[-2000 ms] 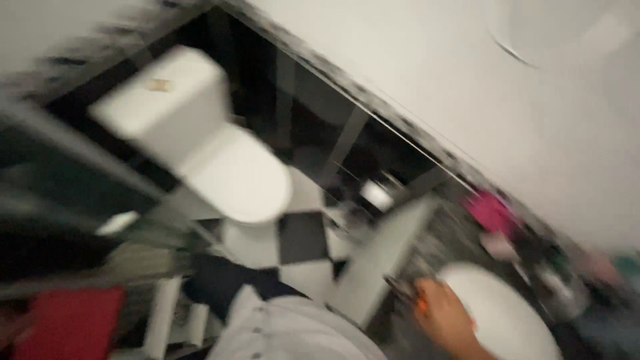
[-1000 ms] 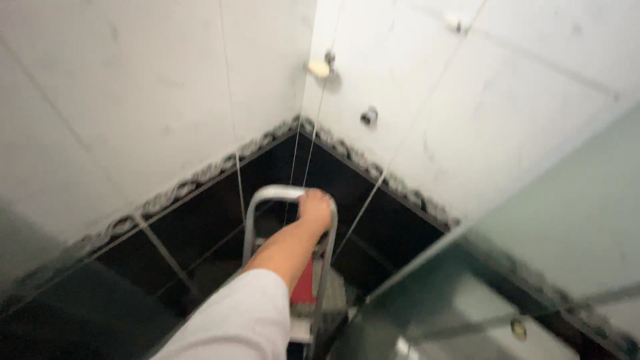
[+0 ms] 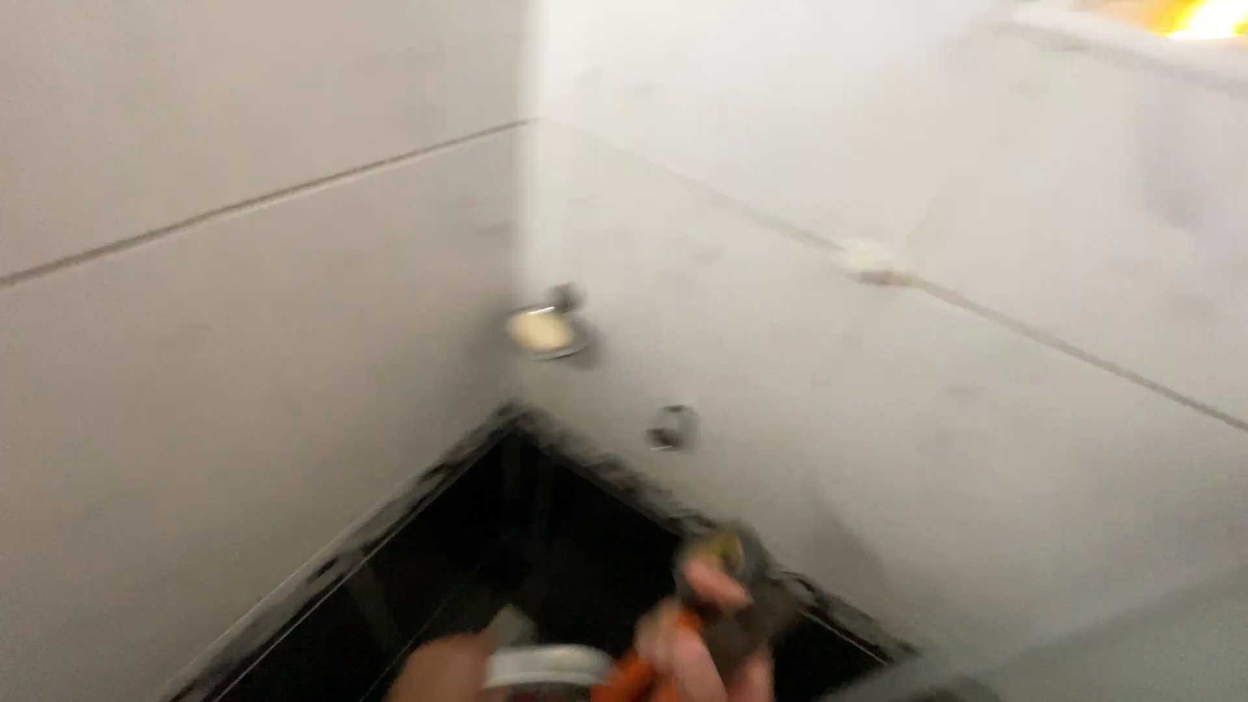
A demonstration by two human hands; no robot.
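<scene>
My right hand [image 3: 692, 634], blurred at the bottom centre, is closed around a tool with orange handles [image 3: 634, 678] and a dark metal head; its exact kind is unclear. A round dark thing with a yellowish centre [image 3: 723, 551] is at the fingertips. To its left, my left hand [image 3: 444, 668] is at the metal top rail of a stepladder [image 3: 551, 666], partly cut off by the frame edge; its fingers are hidden. On the wall above are a metal soap dish with pale soap [image 3: 543, 331] and a small round metal fitting [image 3: 673, 427].
White tiled walls [image 3: 244, 390] meet in a corner above black tiles [image 3: 507, 526] and a patterned border. A small white fitting [image 3: 873, 261] is on the right wall. A bright yellow light [image 3: 1209, 18] shows at the top right. Greenish glass [image 3: 1121, 634] stands at the lower right.
The view has swung from the toilet and basin to the tiled corner, now seen from higher up. The right hand with the orange-handled tool, out of view one second ago, is back in view.
</scene>
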